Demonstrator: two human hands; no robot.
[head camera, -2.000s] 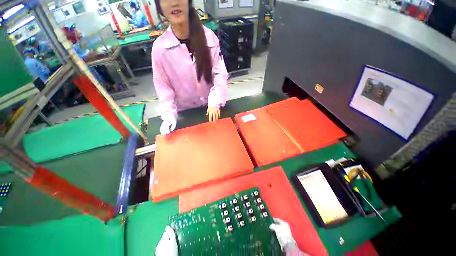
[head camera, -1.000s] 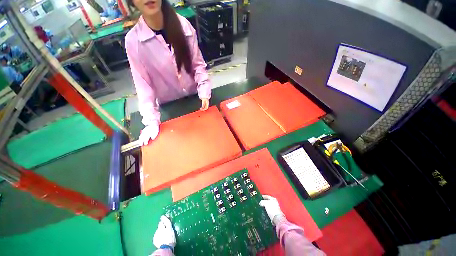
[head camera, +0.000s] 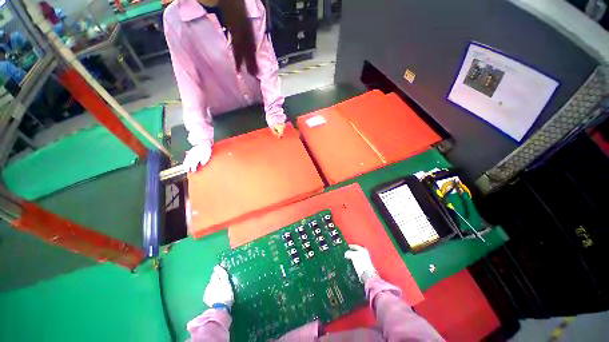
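A large green printed circuit board (head camera: 287, 284) is at the bottom centre, with rows of square black parts with white centres (head camera: 310, 240) near its far right corner. My left hand (head camera: 218, 288), in a white glove with a blue band at the cuff, holds the board's left edge. My right hand (head camera: 360, 262), in a white glove, holds its right edge. The board is over a flat red separator sheet (head camera: 380, 247); whether it touches the sheet cannot be told. My fingers under the board are hidden.
Stacked red sheets (head camera: 254, 177) lie beyond the board, with more (head camera: 367, 137) to their right. A person in a pink smock (head camera: 227, 73) stands opposite, hands at the left stack. A black tray (head camera: 411, 214) and yellow-green tools (head camera: 454, 200) lie right. An orange-red-wrapped post (head camera: 80, 234) stands left.
The view has tilted down and shifted, so the whole width of the board and more of my sleeves show. Both hands still hold the board. The other person's right hand has moved along the left stack.
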